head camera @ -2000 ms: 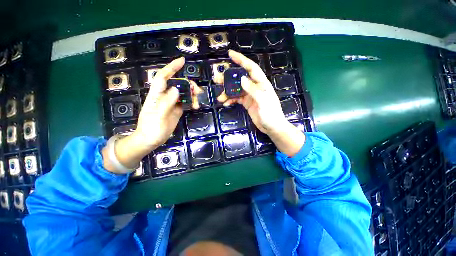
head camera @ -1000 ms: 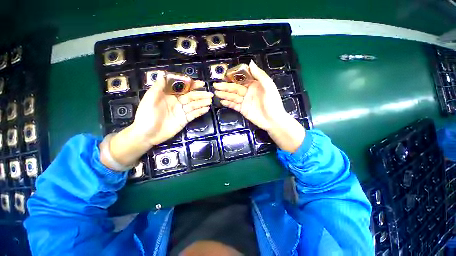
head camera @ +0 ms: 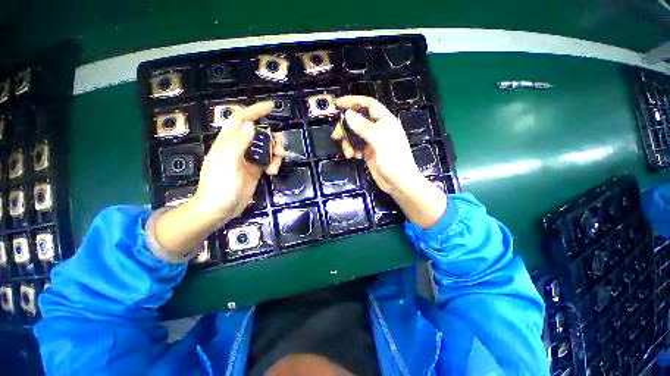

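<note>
My left hand [head camera: 226, 172] holds a watch body [head camera: 258, 147] between thumb and fingers, its dark face towards me with pale marks on it. My right hand [head camera: 381, 150] holds another watch body [head camera: 354, 131], tilted and partly hidden by the fingers; its display is hard to make out. Both hands are above the black blister tray [head camera: 438, 110]. In the tray several watches show gold backs, such as one at the back [head camera: 272, 67], and a few show dark backs, such as one at the left [head camera: 178, 164]. Other pockets look glossy black.
A side tray [head camera: 65, 213] with pale-backed watches lies at the left. Dark trays [head camera: 599, 257] lie at the right, one tilted. A silvery stick [head camera: 524, 85] lies on the green bench [head camera: 544, 139] beyond the tray. A blue sleeve edge shows at the far right.
A second ago both hands were opened out with the watch backs showing. Now the fingers are curled round the watches, and the left watch's face shows again.
</note>
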